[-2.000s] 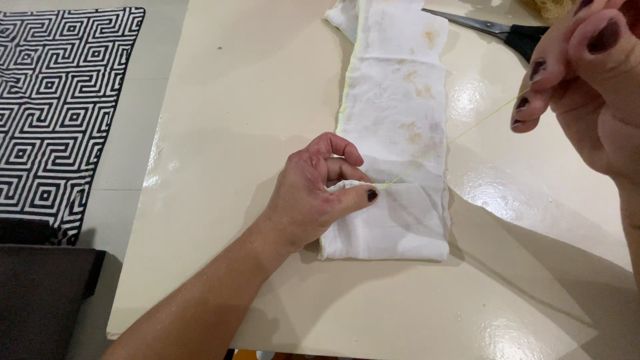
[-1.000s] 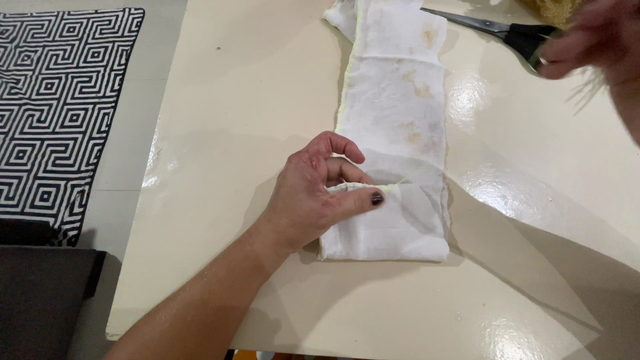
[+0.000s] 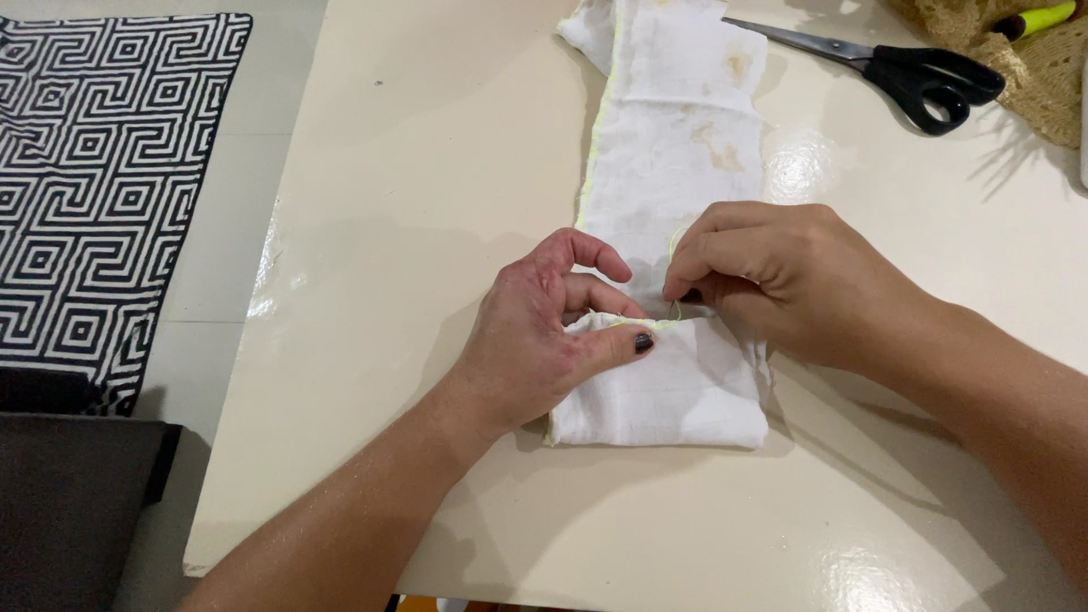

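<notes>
A long white cloth with brownish stains lies on the glossy table, its near end folded up over itself. Yellow-green stitching runs down its left edge and along part of the folded edge. My left hand pinches that folded edge, thumb on top and fingers behind it. Just to the right, my right hand holds a thin sewing needle between thumb and fingers at the same edge. A loop of yellow-green thread shows beside these fingers. Part of the needle is hidden by the fingers.
Black-handled scissors lie at the upper right, tips beside the cloth. Past them are a gold lacy fabric and a yellow-green and black object. Left of the table are a black-and-white patterned mat and a dark grey surface.
My right hand has come from the upper right down and left to the folded edge, beside my left hand. The left hand has kept its hold on the cloth.
</notes>
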